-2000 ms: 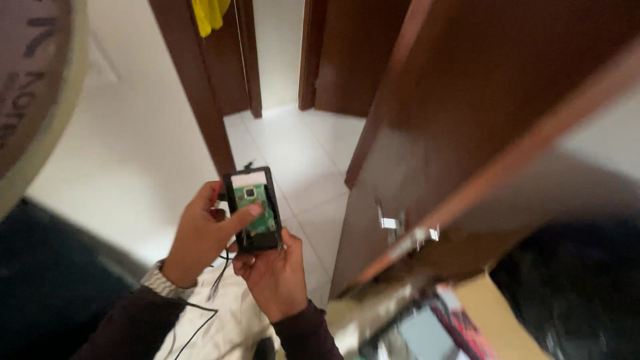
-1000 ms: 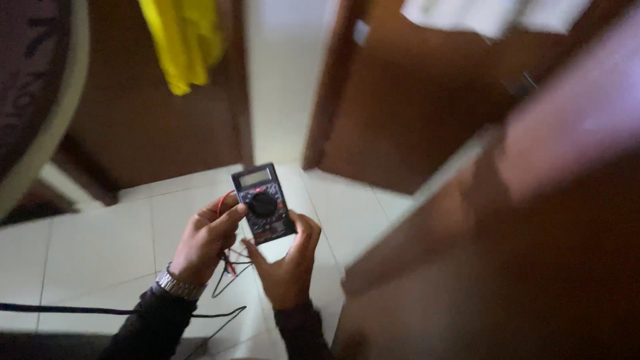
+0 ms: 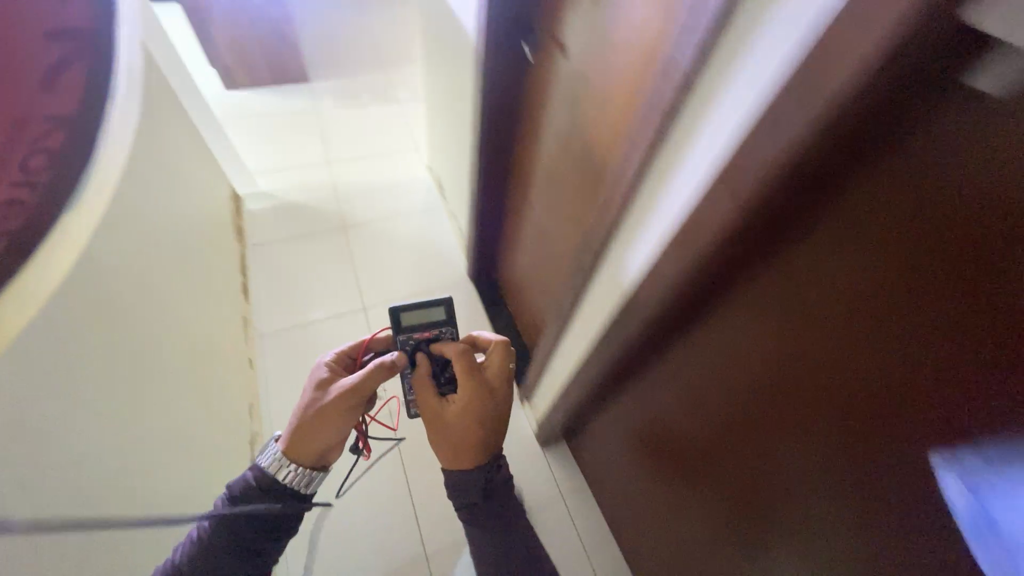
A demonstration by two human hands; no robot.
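Note:
A black digital multimeter (image 3: 424,316) is held upright in front of me, its display at the top. My left hand (image 3: 336,396) grips its left edge, the thumb on the front beside the dial. The thumb and forefinger of my right hand (image 3: 472,392) are on the rotary dial, and the hand covers the lower right of the meter. Red and black test leads (image 3: 366,436) hang in loops by my left hand; their far ends cannot be made out.
Pale floor tiles (image 3: 304,280) run between a cream wall (image 3: 160,360) on the left and brown wooden doors (image 3: 760,384) on the right. A large round-edged object (image 3: 48,136) bearing writing fills the upper left corner. A dark cable (image 3: 160,520) crosses at lower left.
Two seconds ago the open back with a green circuit board faced me; now the meter's front does. My right hand has moved from the meter's lower edge onto the dial. The view has swung along the corridor.

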